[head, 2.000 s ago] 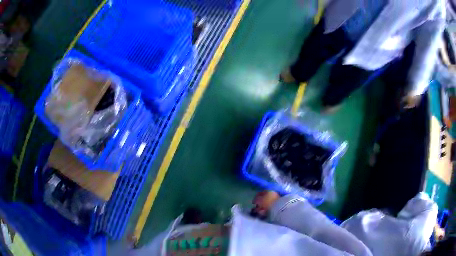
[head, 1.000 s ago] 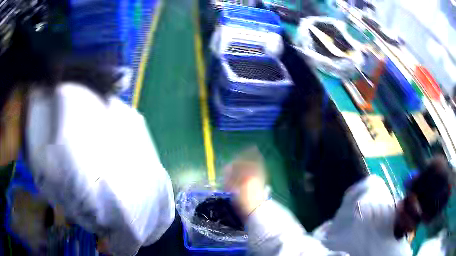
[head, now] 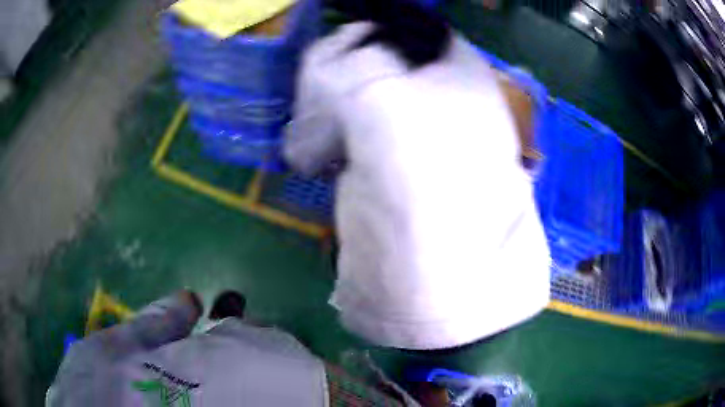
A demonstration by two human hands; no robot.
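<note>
A grey-white sleeve enters at lower left beside a garment front with a green logo. My left hand [head: 191,303] is small, dark and blurred at the sleeve's end, over the green floor; whether it holds anything cannot be told. My right hand is not clearly visible. A blue crate [head: 453,377] with clear film [head: 513,389] is cut off by the bottom edge. A brownish patch beside it is too unclear to name.
A person in a white coat [head: 437,183] bends close in front, back towards me. A blue crate stack [head: 230,99] with a yellow sheet [head: 230,12] stands upper left. Blue crates [head: 580,183] stand right of the person. Yellow lines [head: 215,193] mark the green floor.
The view has swung left. The coated person has shifted from the left side to the centre. The bench is out of view, the film-lined crate is lower, and the raised blurred hand no longer shows there.
</note>
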